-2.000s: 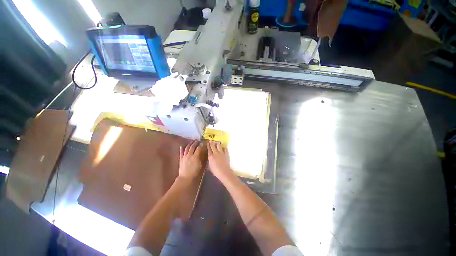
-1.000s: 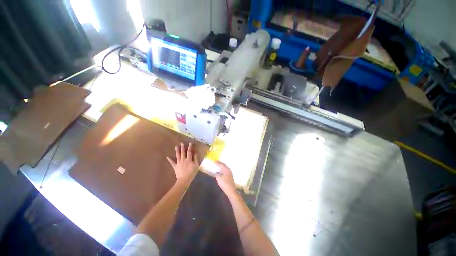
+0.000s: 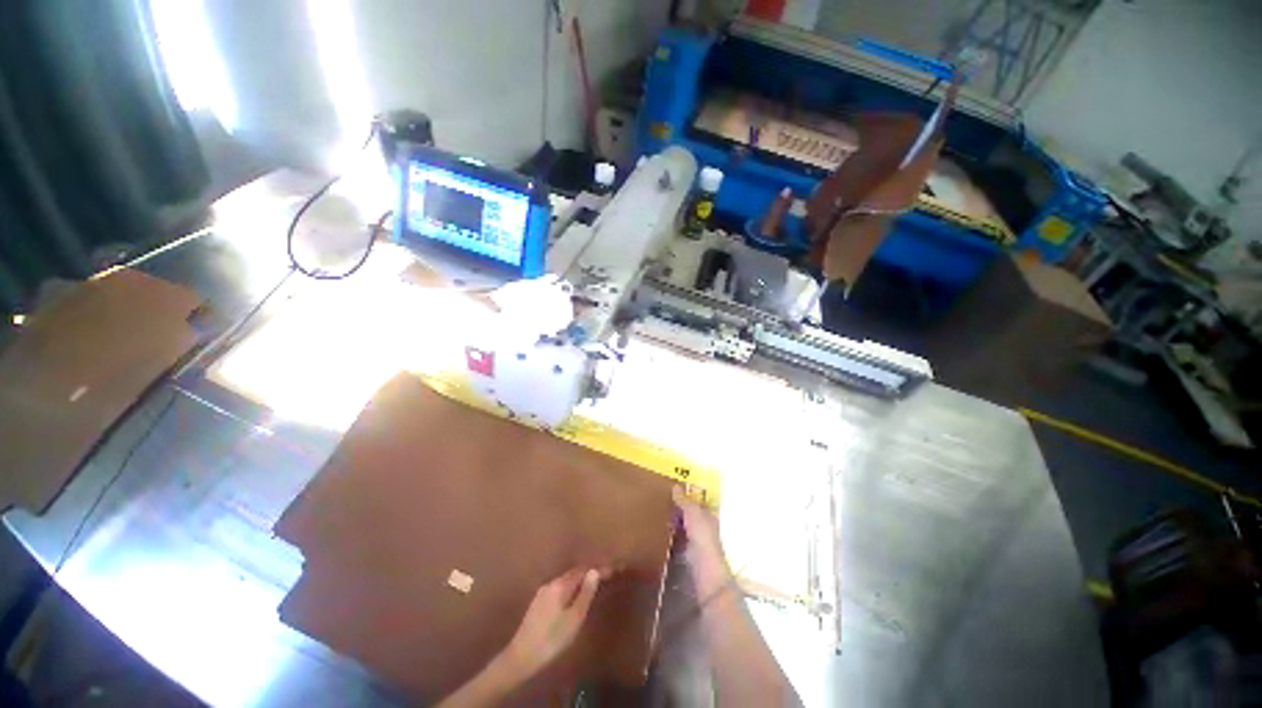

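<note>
A large brown panel (image 3: 478,519) with notched left corners and a small pale label (image 3: 460,581) lies in front of me, its far edge along a yellow strip (image 3: 623,450). The sewing head (image 3: 533,380) stands over the strip, left of the panel's right corner. My left hand (image 3: 561,616) is low over the panel's near right part, fingers bent; whether it grips the panel is unclear. My right hand (image 3: 699,537) is at the panel's right edge by the strip's end, closed on that edge, fingertips partly hidden.
Brown panels (image 3: 97,367) lie at the table's left edge. A blue-framed screen (image 3: 471,215) stands left of the head. A white plate (image 3: 775,533) lies under the strip, with a metal rail (image 3: 830,353) behind. A brown piece (image 3: 879,187) hangs near a blue machine (image 3: 678,83).
The panel and yellow strip have shifted right relative to the sewing head. The rail carriage has also moved. My left hand has drawn back from near the head, its fingers now bent.
</note>
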